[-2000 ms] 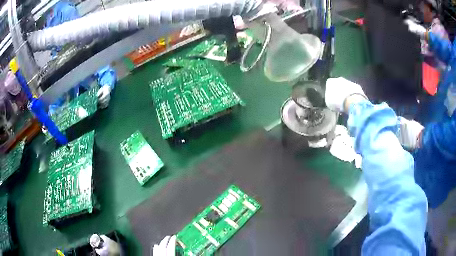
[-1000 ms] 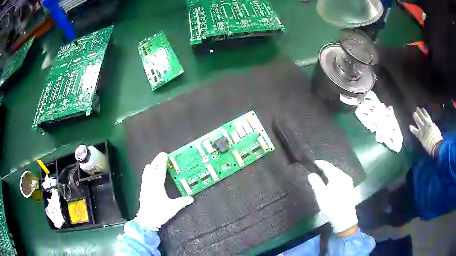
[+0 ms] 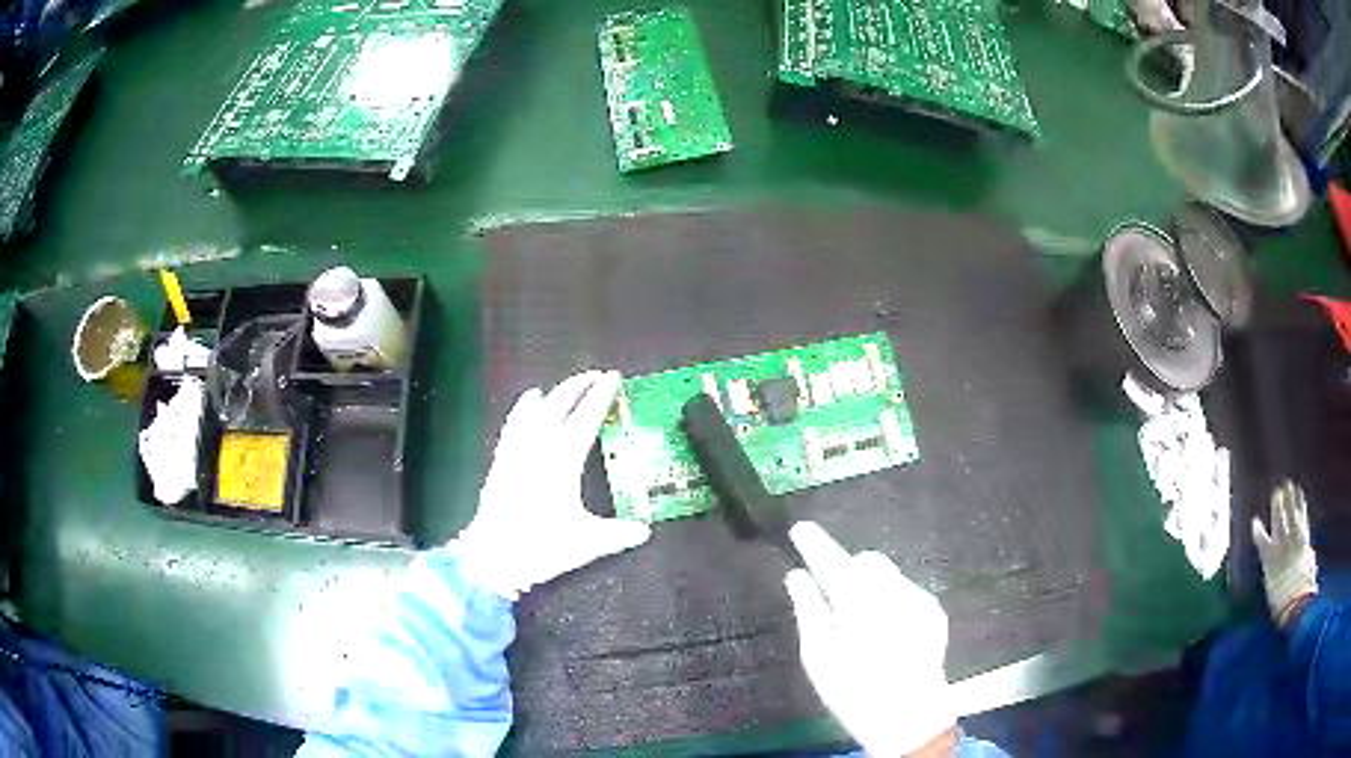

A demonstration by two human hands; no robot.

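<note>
A green circuit board (image 3: 852, 415) with white connectors and a black square chip lies face up on the dark foam mat (image 3: 948, 592). My gloved left hand (image 3: 548, 496) grips the board's left end between thumb and fingers. My gloved right hand (image 3: 874, 637) is closed on the handle of a black brush (image 3: 729, 467). The brush head lies over the left-centre of the board and hides part of it; whether the bristles touch cannot be told.
A divided tray (image 3: 356, 459) with a white bottle (image 3: 356, 319) stands left, beside a small pot (image 3: 108, 338). Large board panels (image 3: 341, 89) and a smaller board (image 3: 662, 89) lie behind. A metal can (image 3: 1163, 307), white cloth (image 3: 1185, 474) and another person's gloved hand (image 3: 1286, 551) are right.
My right hand has moved left with the brush, from beside the board to over it. My left hand still holds the board's left end. The view has shifted.
</note>
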